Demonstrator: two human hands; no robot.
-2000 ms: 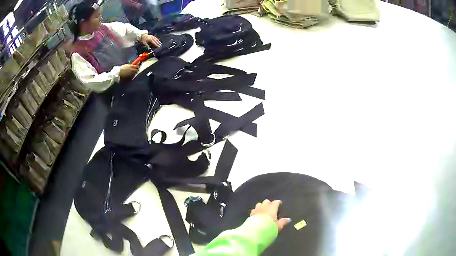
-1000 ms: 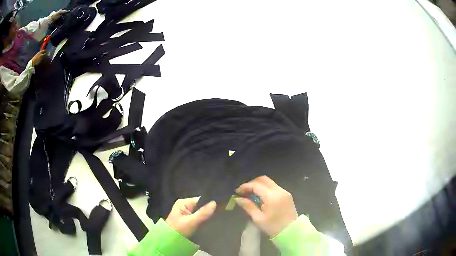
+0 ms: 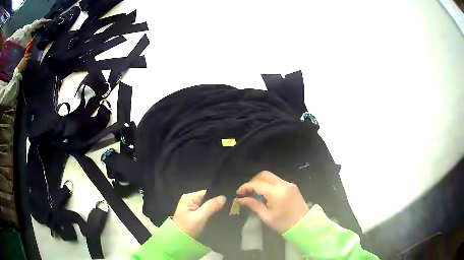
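Note:
A stack of large rounded black bags (image 3: 188, 109) lies in front of me on the white table. My left hand (image 3: 197, 212) pinches the fabric edge of the top black bag (image 3: 269, 142). My right hand (image 3: 274, 201) is beside it, with thumb and forefinger closed at a small yellow tag (image 3: 234, 206) on that bag. Something small and bluish shows between my right fingers; I cannot tell what it is. Another yellow tag (image 3: 228, 142) lies flat on the bag beneath. A whitish strip (image 3: 252, 234) shows below my right hand.
More black bags (image 3: 43, 119) and loose straps (image 3: 109, 195) with metal rings spread along the left. A wrapped ring (image 3: 309, 119) sits at the stack's right edge, by strap ends (image 3: 286, 86). At the upper left edge, another person's hand (image 3: 24, 63) holds an orange-handled tool (image 3: 29, 47).
Two seconds ago only one hand showed, resting on the bags; now both hands work at the top bag. Since one second ago, the lower yellow tag has become more fully visible. The view has shifted.

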